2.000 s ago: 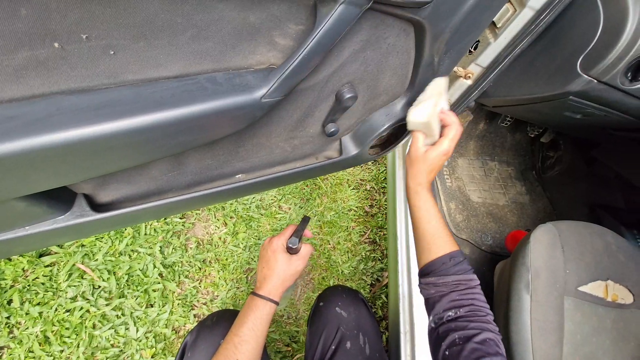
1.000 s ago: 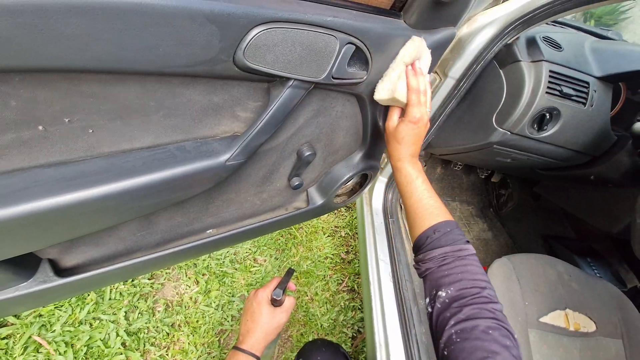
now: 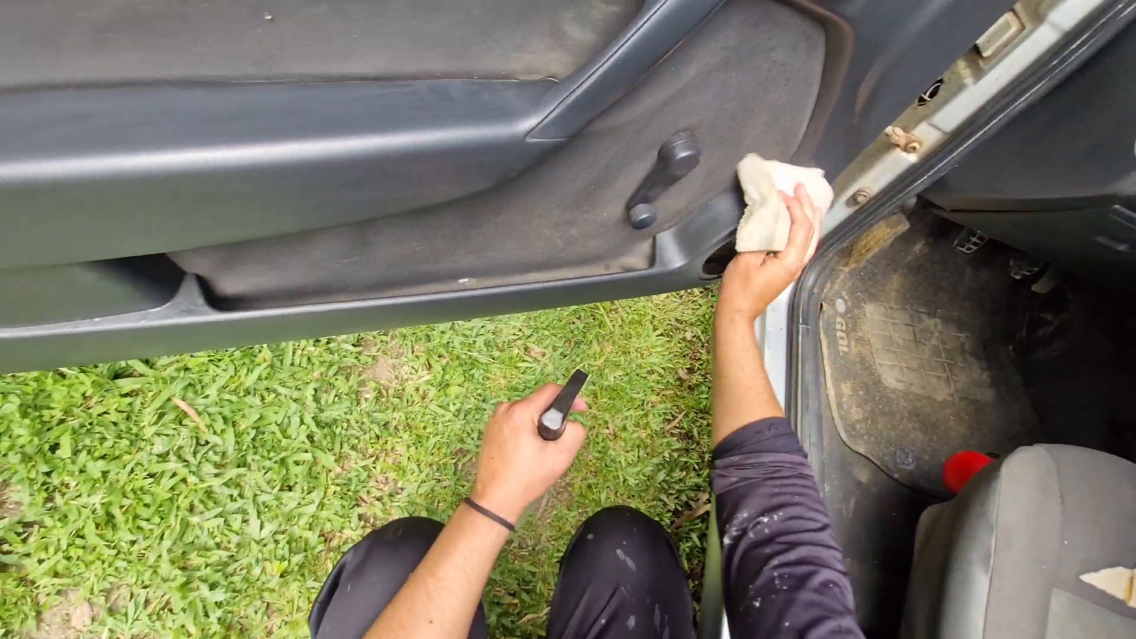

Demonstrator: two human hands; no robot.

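Observation:
My right hand (image 3: 772,262) holds a cream-coloured cloth or pad (image 3: 772,200) against the lower front corner of the grey car door panel (image 3: 355,169), beside the round speaker opening (image 3: 719,257). Just left of the cloth is the black window crank (image 3: 661,177). Over the grass, below the door, my left hand (image 3: 528,444) is closed around a black handled tool (image 3: 562,408); its flat end points up and right, and the rest is hidden in my fist.
At right, the metal door frame (image 3: 967,98) borders the footwell with its dirty floor mat (image 3: 923,355). A grey seat (image 3: 985,550) with torn fabric stands at lower right, a red object (image 3: 965,470) beside it. My knees (image 3: 621,568) are at the bottom, over the grass (image 3: 266,461).
My right hand has moved the cloth down the door panel, from beside the upper door handle area to the lower corner. The left hand still holds the black tool. The view has tilted down.

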